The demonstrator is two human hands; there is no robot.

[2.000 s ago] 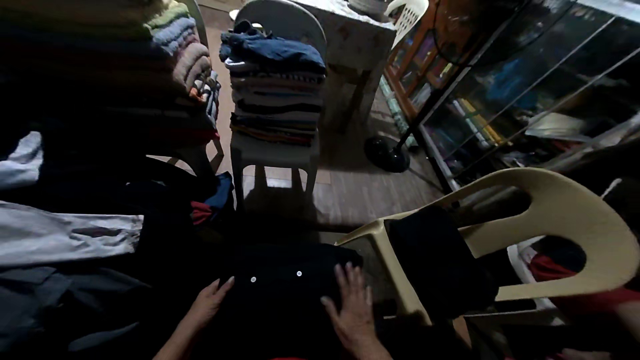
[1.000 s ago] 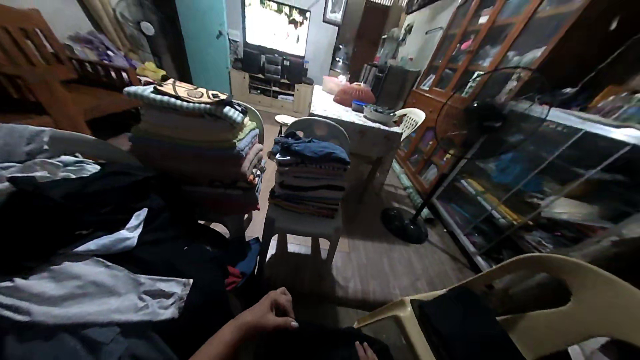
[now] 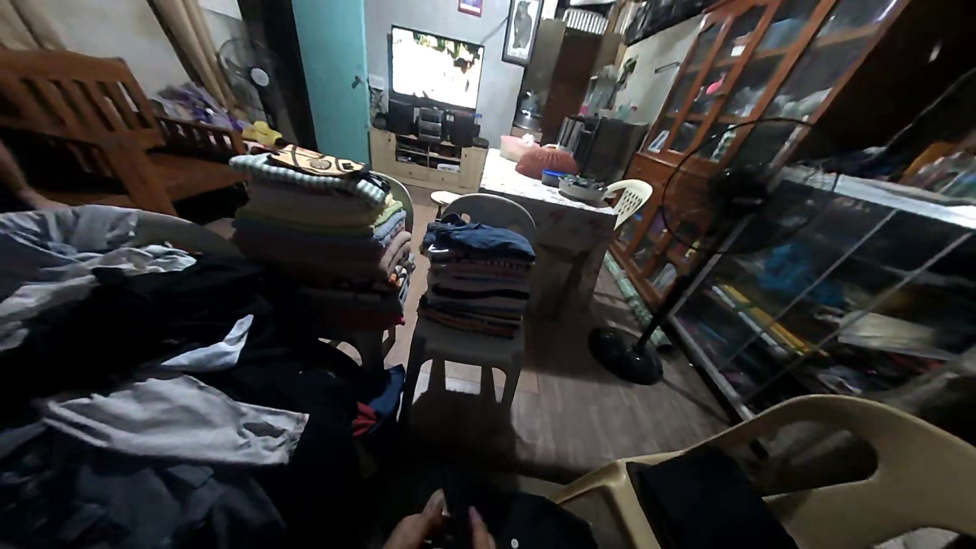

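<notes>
At the bottom of the view, my left hand (image 3: 418,526) and my right hand (image 3: 480,530) are close together on a black garment (image 3: 545,518) with a light button. Both hands pinch its dark cloth between them; my right hand is mostly cut off by the frame's edge. To the left lies a large heap of loose clothes (image 3: 175,419), black, grey and white. Folded black cloth (image 3: 705,499) rests on the cream plastic chair (image 3: 831,435) at my right.
Ahead, a plastic chair (image 3: 467,352) bears a stack of folded clothes (image 3: 480,282); a taller stack (image 3: 316,229) stands left of it. A stand fan (image 3: 627,355) and a glass display case (image 3: 823,305) are on the right. Part of another person's arm (image 3: 19,179) shows at the far left.
Two seconds ago my hands lay spread apart on the black garment; now they are close together, gripping its cloth. The view has tilted up.
</notes>
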